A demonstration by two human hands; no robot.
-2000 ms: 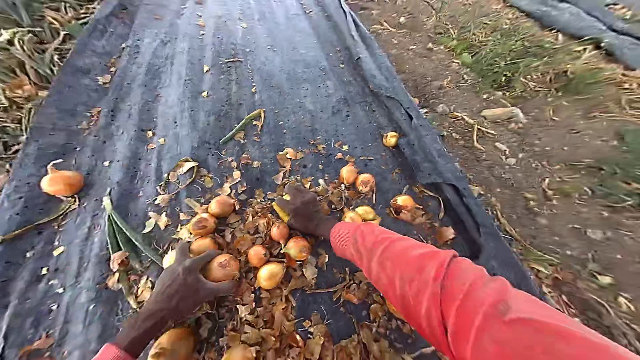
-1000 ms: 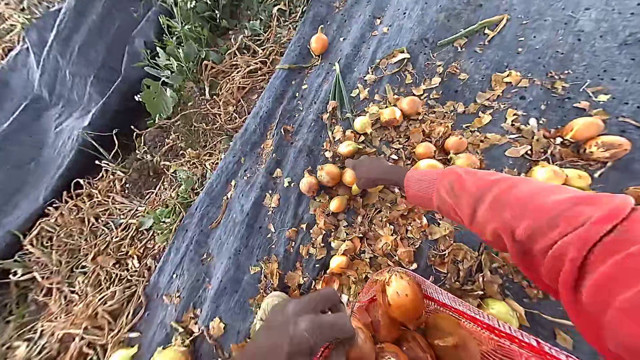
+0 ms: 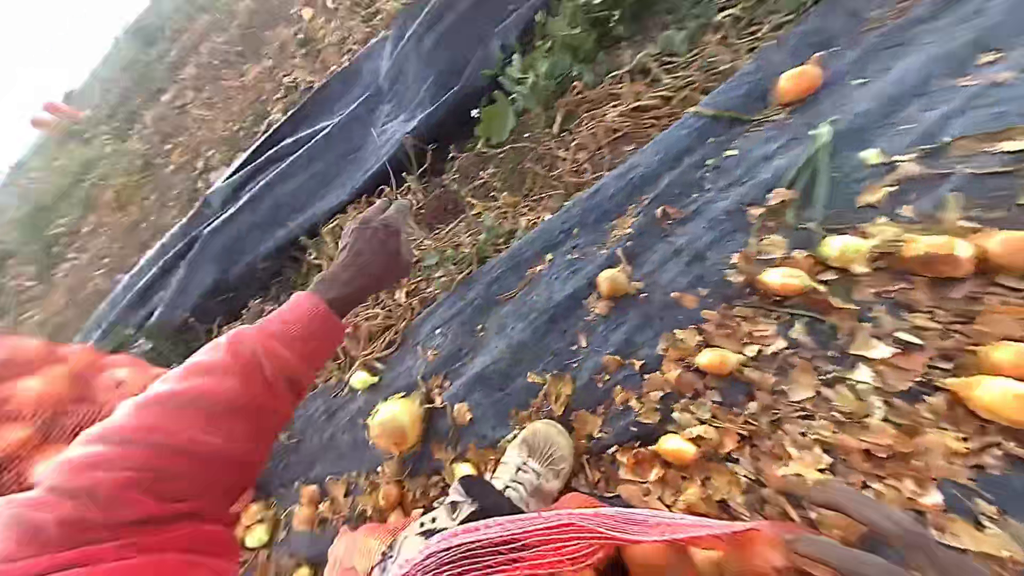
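My left hand (image 3: pixel 372 254), at the end of a red sleeve, reaches out over dry stalks beside the ground sheet. Its fingers are blurred, and whether they hold anything cannot be told. At the bottom right my right hand (image 3: pixel 876 532) is blurred, its fingers at the stretched rim of a red mesh bag (image 3: pixel 576 538) with onions inside. Loose onions lie on the dark woven sheet: one large onion (image 3: pixel 395 424) near the shoe, a small one (image 3: pixel 614 282) mid-sheet, one (image 3: pixel 798 83) at the top, and several (image 3: pixel 938 255) at the right.
A shoe (image 3: pixel 538 464) stands on the sheet beside the bag. Filled red mesh sacking (image 3: pixel 64 404) lies at the left edge. Dry skins (image 3: pixel 800 380) litter the dark sheet (image 3: pixel 512 320). A second sheet (image 3: pixel 320 168) runs past green weeds (image 3: pixel 560 60). Distant red shapes (image 3: pixel 58 116) are blurred.
My left hand has left the bag's mouth and now reaches out over the stalks. My right hand has gone from the loose onions to the bag's rim. The view has swung left.
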